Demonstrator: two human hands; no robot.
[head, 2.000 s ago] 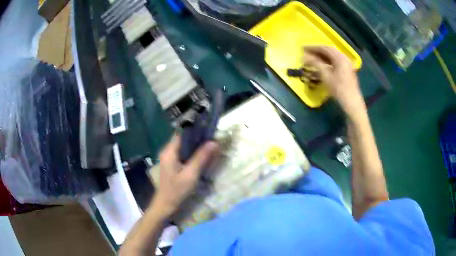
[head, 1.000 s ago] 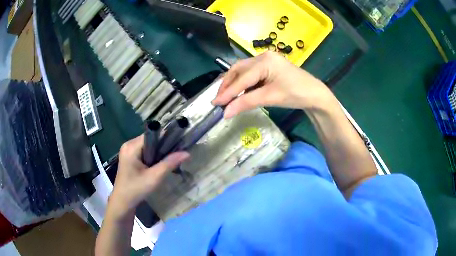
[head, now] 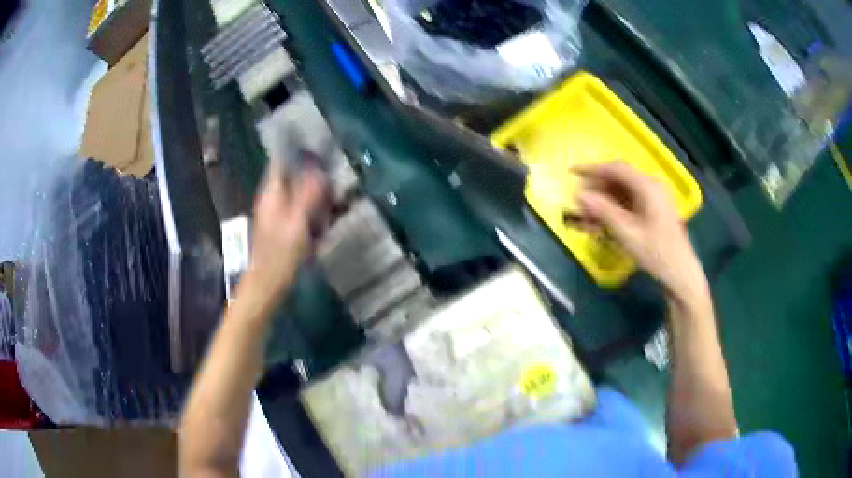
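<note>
My left hand [head: 285, 217] is over the slat conveyor [head: 367, 254], blurred. I cannot tell whether it holds a tube. My right hand [head: 635, 219] is over the yellow tray [head: 598, 121], fingers bent down at small black rings [head: 581, 222] near its lower end. Whether a ring is gripped is too blurred to tell. Several grey tubes [head: 245, 42] lie across the far part of the conveyor. The worn off-white cover [head: 467, 350] with a yellow sticker is in front of me, with neither hand over it.
A bag of dark tubes [head: 117, 289] stands at the left, beyond a long dark guard rail [head: 187, 215]. A clear bag of black pieces [head: 486, 23] is behind the tray. A thin silvery rod [head: 534, 271] lies between tray and cover. Cardboard [head: 117, 117] is at the upper left.
My left hand has moved from above the cover forward to the conveyor; the tubes it held are no longer clearly visible. My right hand has left the tube end and moved to the tray.
</note>
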